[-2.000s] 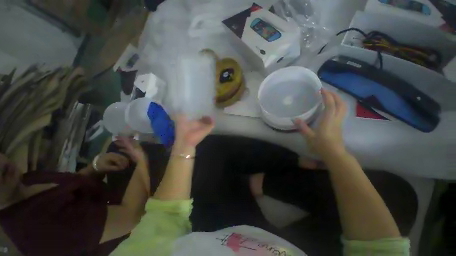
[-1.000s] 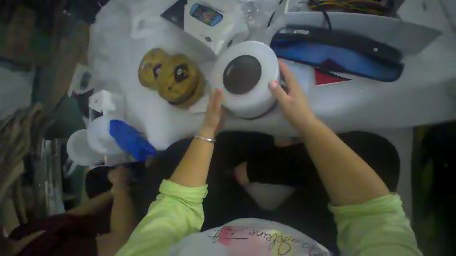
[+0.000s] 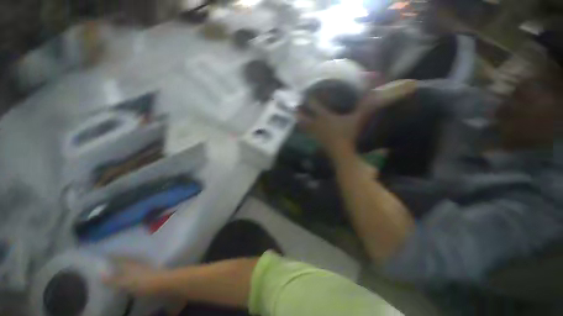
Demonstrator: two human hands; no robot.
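Note:
The picture is blurred. A white housing with a dark centre (image 3: 92, 299) lies at the lower left corner, cut off by the bottom edge. My right hand (image 3: 134, 276) rests against its right side, fingers on the rim, and seems to hold it. My left hand is out of the picture.
Above the housing lie a blue-black glossy bar (image 3: 139, 207), an open box with cables (image 3: 126, 165) and a retail box (image 3: 102, 131). A white window box (image 3: 271, 131) stands at the table edge. At right a grey-sleeved person holds another white housing (image 3: 346, 70).
The view has swung to the right, so the housing and my right hand now show at the lower left. My left hand and the gold discs have left the picture. The neighbour at right has appeared.

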